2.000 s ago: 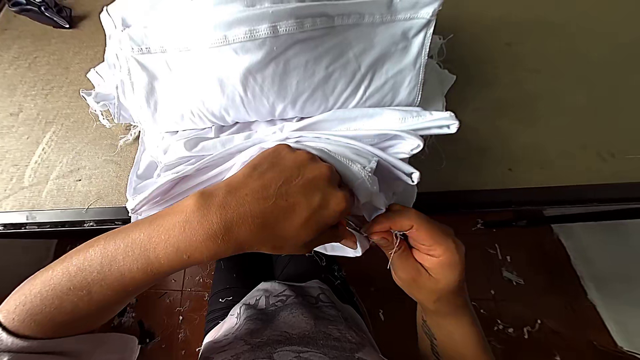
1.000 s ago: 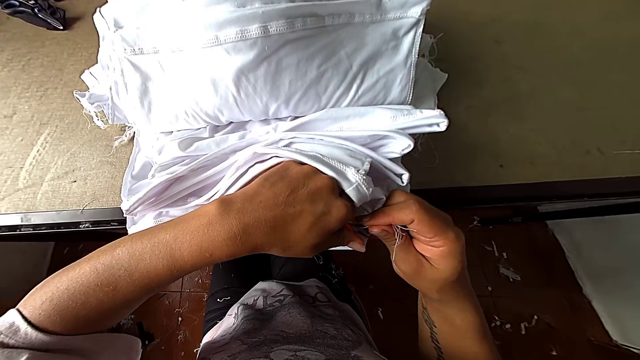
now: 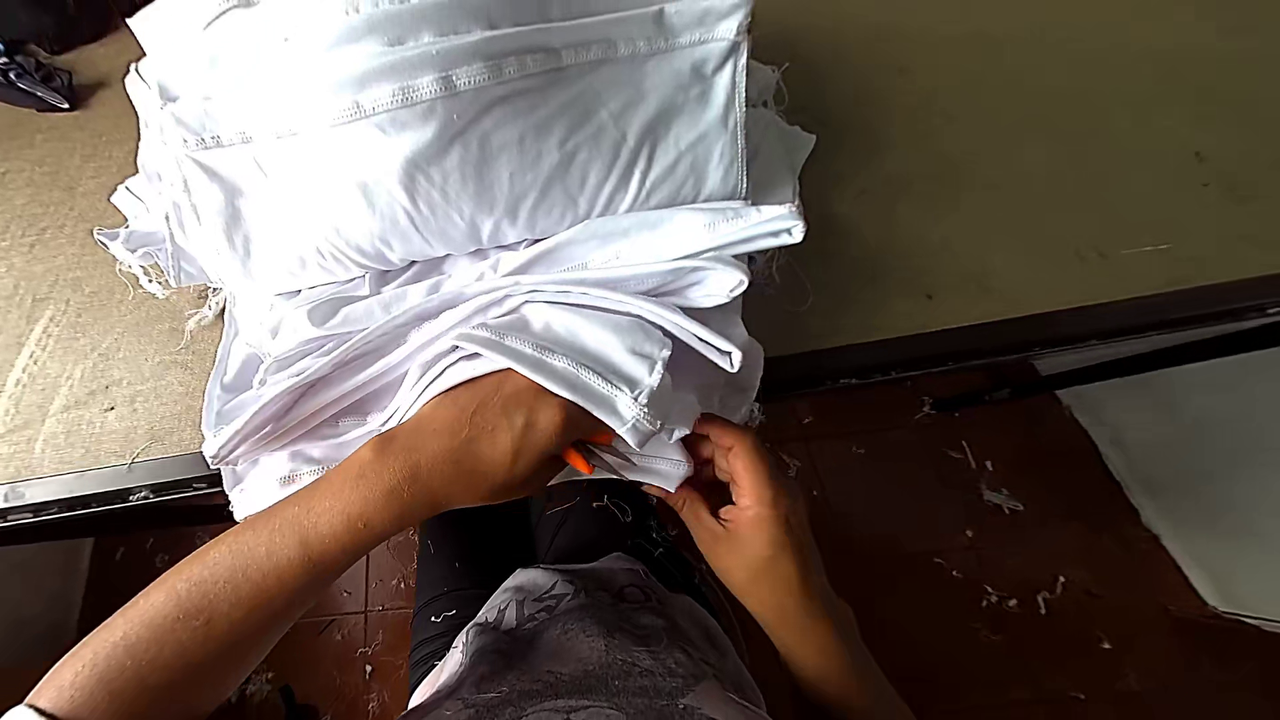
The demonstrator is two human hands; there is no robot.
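Note:
A pile of white sewn fabric pieces (image 3: pixel 480 150) lies on the table and hangs over its front edge. My left hand (image 3: pixel 500 440) is partly under a fold of the lower cloth and holds a small cutting tool with orange handles (image 3: pixel 578 460), its metal blades apart and pointing right. The fingers of my right hand (image 3: pixel 735 480) pinch the hemmed corner of a white cloth (image 3: pixel 665 462) just right of the blades. Loose threads (image 3: pixel 145 275) hang from the pile's left side.
The table's dark front edge (image 3: pixel 900 365) runs across the view. A dark shiny object (image 3: pixel 35 80) lies at the table's back left. Thread scraps (image 3: pixel 1000 497) litter the brown tiled floor. A pale flat panel or sheet (image 3: pixel 1190 480) is at the right.
The threads between my right fingers are no longer seen there. My right hand now pinches the cloth corner, and the tool's orange handles and blades have come into sight in my left hand.

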